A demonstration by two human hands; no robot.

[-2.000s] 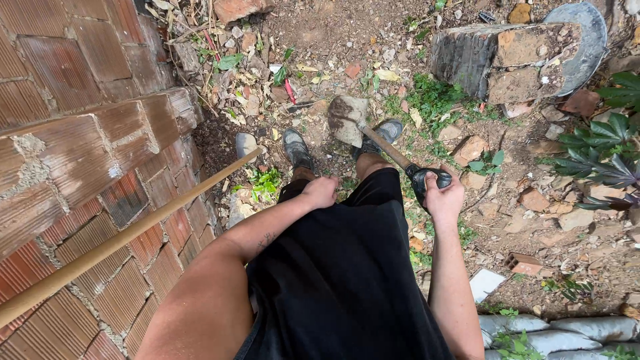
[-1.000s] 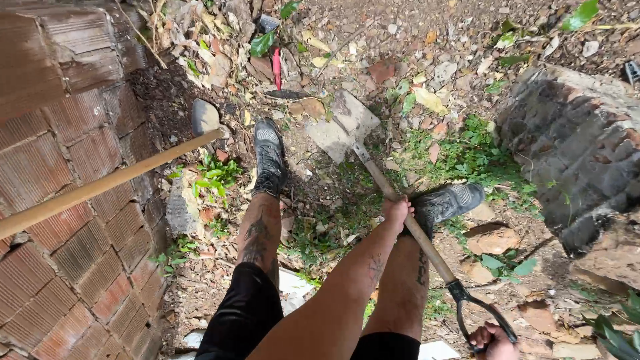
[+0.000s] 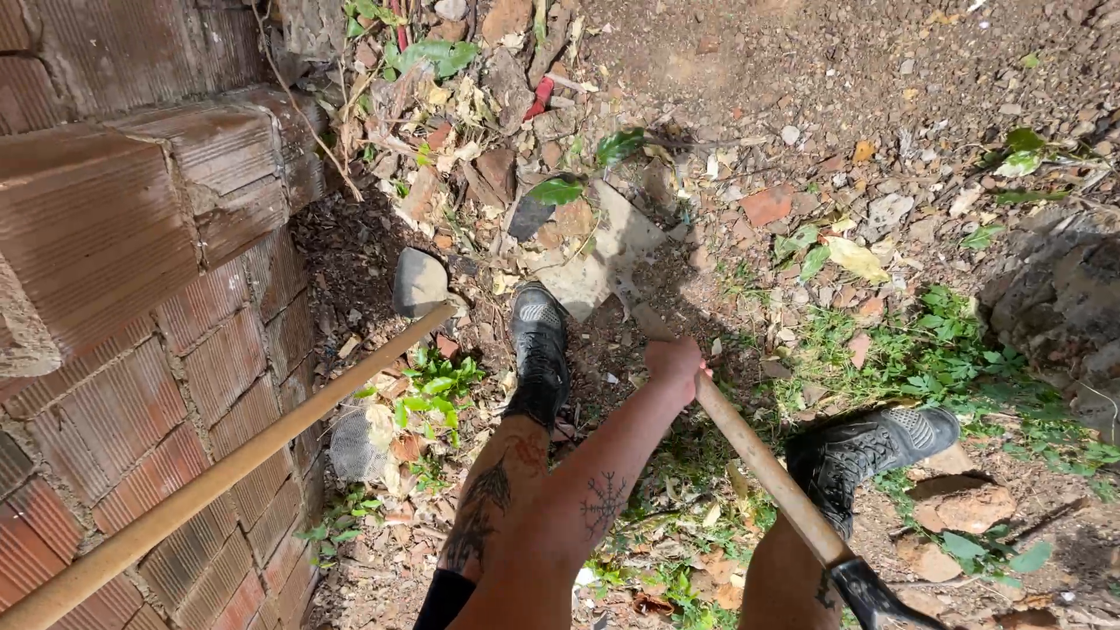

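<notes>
My left hand (image 3: 678,369) grips the lower wooden shaft of a shovel (image 3: 757,451), just above its blade. The flat metal blade (image 3: 604,249) rests on the ground past my shoes, with a few leaves and stones on or beside it. The shaft slants down to the right and ends in a black plastic D-handle (image 3: 875,599), cut off by the bottom edge of the view. My right hand is out of view. Left of my shoe, a hoe with a long wooden handle (image 3: 236,464) leans across the brick wall, its metal head (image 3: 420,282) on the soil.
A hollow-brick wall (image 3: 175,350) with a jutting ledge (image 3: 149,175) runs along the left. My black shoes (image 3: 540,350) stand apart on uneven ground. A large rough block (image 3: 1059,306) lies at the right, beside weeds (image 3: 945,350). Brick fragments (image 3: 767,205) and a red object (image 3: 539,98) lie ahead.
Two seconds ago the shovel stood with only its handle held; my left hand has since taken its shaft. The blade has moved left, in front of my left shoe. My right hand has left the view.
</notes>
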